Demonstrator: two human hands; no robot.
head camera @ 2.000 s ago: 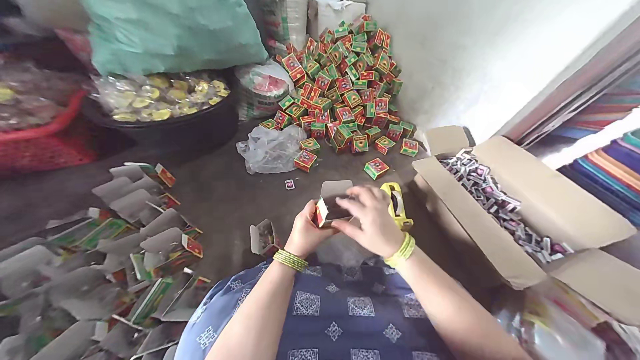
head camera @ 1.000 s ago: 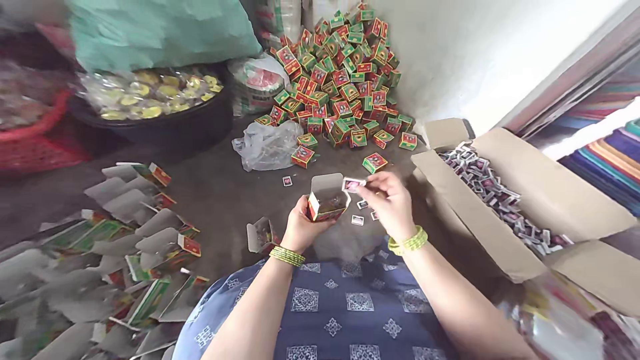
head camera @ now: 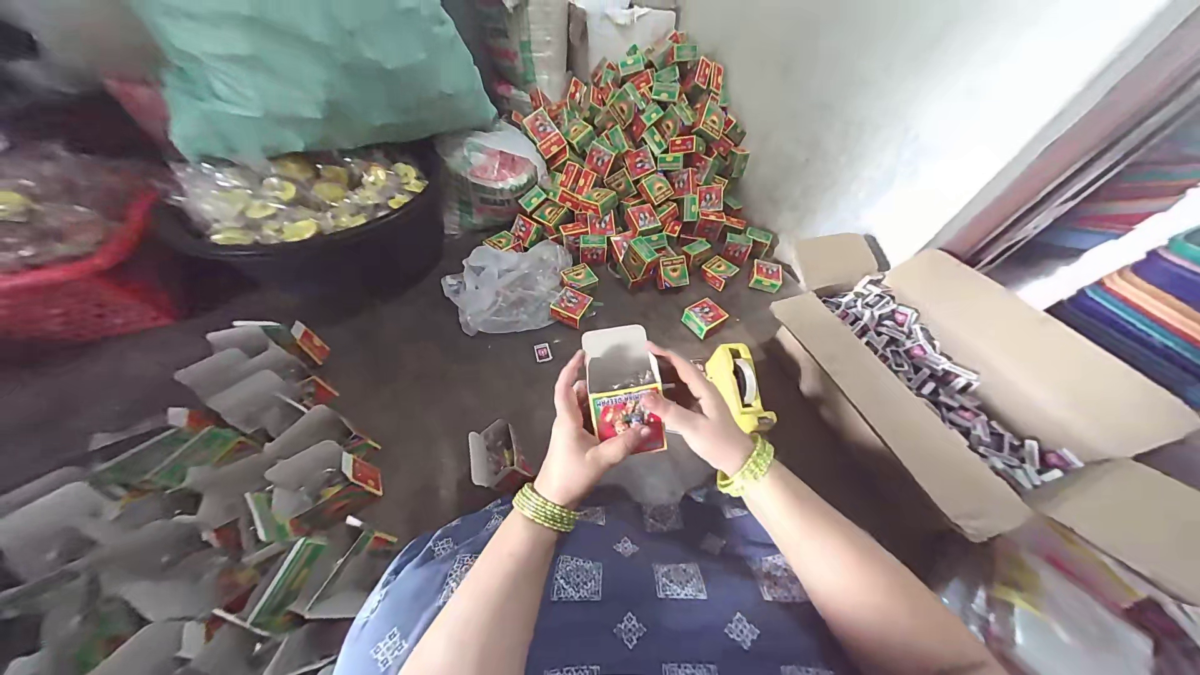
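A small printed carton in red, yellow and green [head camera: 630, 420] is held over my lap, its pale lid flap raised. My left hand [head camera: 583, 436] grips its left side and front, with the thumb across the printed face. My right hand [head camera: 698, 412] holds its right side, fingers on the front and near the top edge. The contents inside the carton are too small to make out. Just right of my right hand is a yellow tape dispenser [head camera: 741, 386]. An open carton [head camera: 499, 455] lies on the floor left of my left hand, and a single matchbox [head camera: 543, 352] lies beyond it.
Closed cartons [head camera: 647, 178] are heaped against the wall, with a clear plastic bag [head camera: 506, 286] before them. Open cartons [head camera: 262, 450] cover the floor at left. A cardboard box [head camera: 872, 412] of small matchboxes stands at right. A black tub [head camera: 309, 262] and a red basket [head camera: 84, 291] hold wrapped goods.
My right hand has moved left from beside the carton, where it held a small matchbox, and now grips the carton. The small boxes near my right hand are no longer plainly visible.
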